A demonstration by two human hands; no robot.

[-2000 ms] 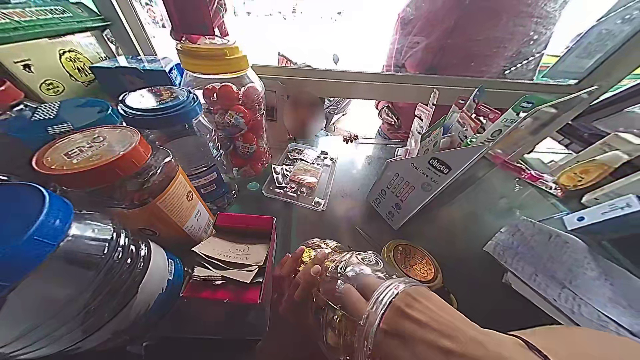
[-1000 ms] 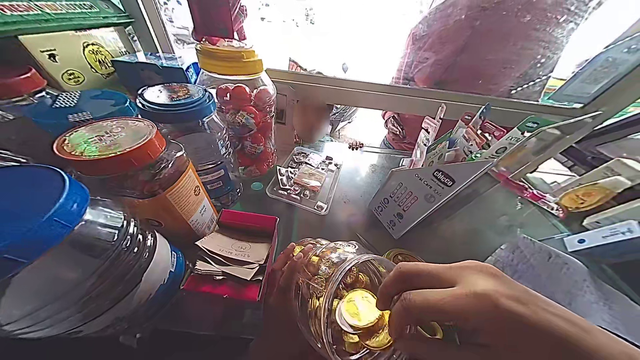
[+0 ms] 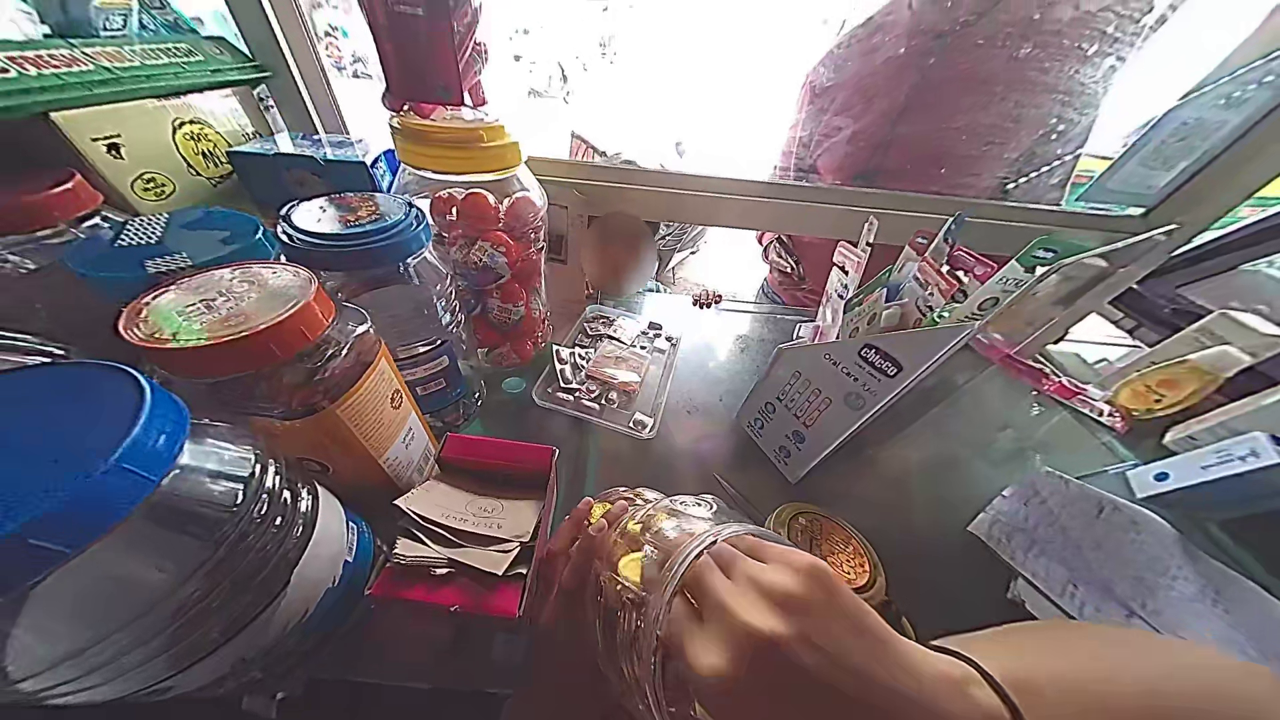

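Note:
A clear plastic jar (image 3: 640, 590) of gold-foil-wrapped coin sweets lies tilted at the lower middle, its mouth facing me. My left hand (image 3: 570, 570) is closed around the jar's left side. My right hand (image 3: 760, 620) reaches through the mouth; its fingertips are hidden inside, so whether it grips a sweet cannot be told. The jar's round gold lid (image 3: 825, 545) lies on the glass counter just beyond my right hand. Left of the jar stands a pink open box (image 3: 500, 460) with paper slips (image 3: 475, 515) in it.
Lidded plastic jars (image 3: 230, 320) crowd the left, one with red balls (image 3: 495, 270). A clear tray (image 3: 640, 420) of small packets and a toothbrush display box (image 3: 850, 400) stand farther back. Papers (image 3: 1120, 570) lie right. Beyond the counter are a person in red (image 3: 930, 110) and a smaller person (image 3: 620, 250).
One second ago my right hand was at the jar's rim with the gold sweets showing; now it is deeper inside the mouth and covers them. The gold lid shows more fully.

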